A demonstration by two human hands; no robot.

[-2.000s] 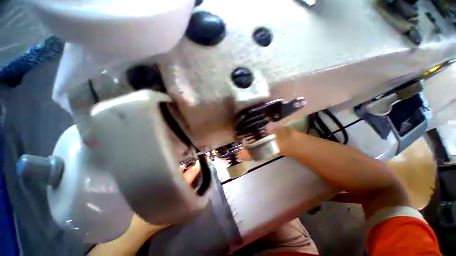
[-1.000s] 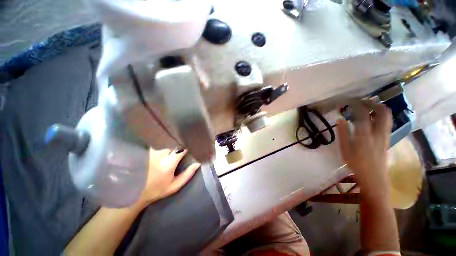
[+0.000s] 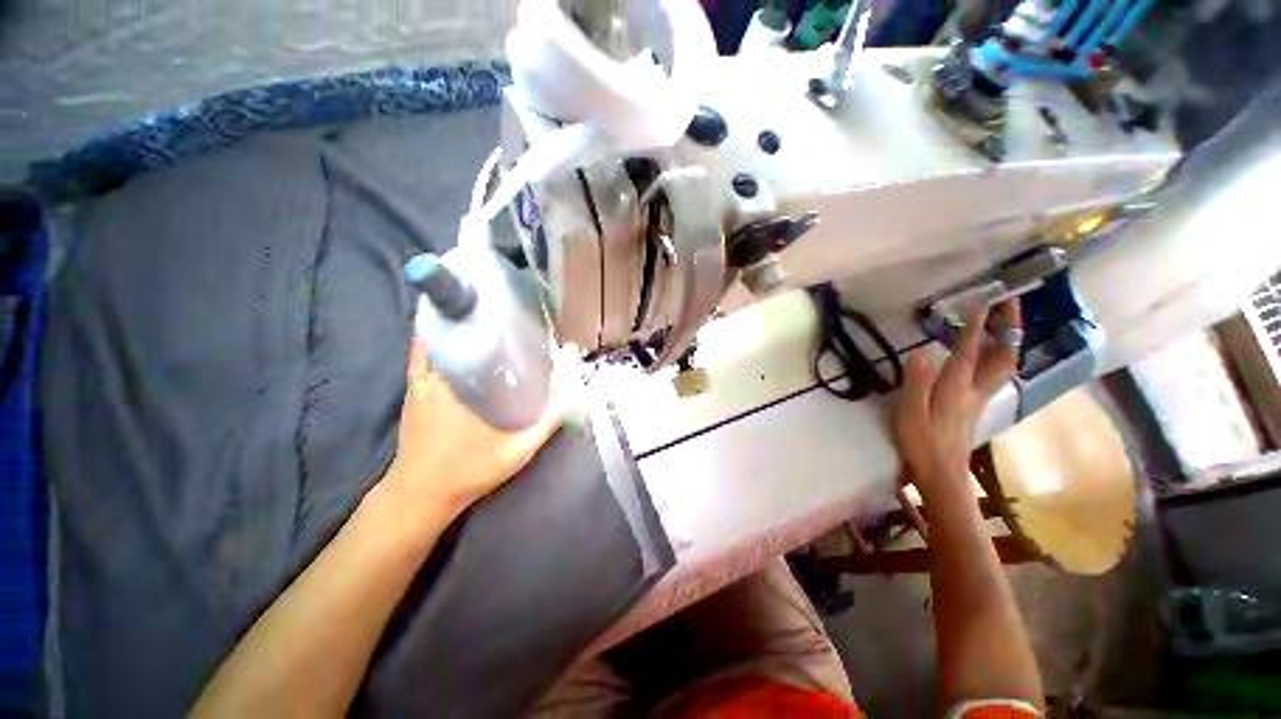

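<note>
Dark grey cloth (image 3: 527, 576) lies over the table's left front, with a paler folded strip (image 3: 625, 478) along its right edge. My left hand (image 3: 471, 436) rests on the cloth beside the needle area; its fingertips are hidden behind the white attachment (image 3: 492, 344) with a blue-grey knob. The presser foot area is partly hidden by the white sewing machine head (image 3: 871, 155). A small tan block (image 3: 691, 381) sits right of it. My right hand (image 3: 955, 393) has its fingers apart at the small tray (image 3: 1061, 337); a small pale thing lies by the fingertips.
Black shears (image 3: 857, 351) lie on the white table (image 3: 787, 464) between the tan block and my right hand. More grey cloth (image 3: 183, 323) spreads at left, against a blue patterned edge (image 3: 281, 124). A round wooden stool (image 3: 1068, 478) stands below the table at right.
My right hand has moved from behind the machine's front parts to the tray at right, uncovering the shears. The view has shifted, showing more cloth at left. My left hand stays on the cloth.
</note>
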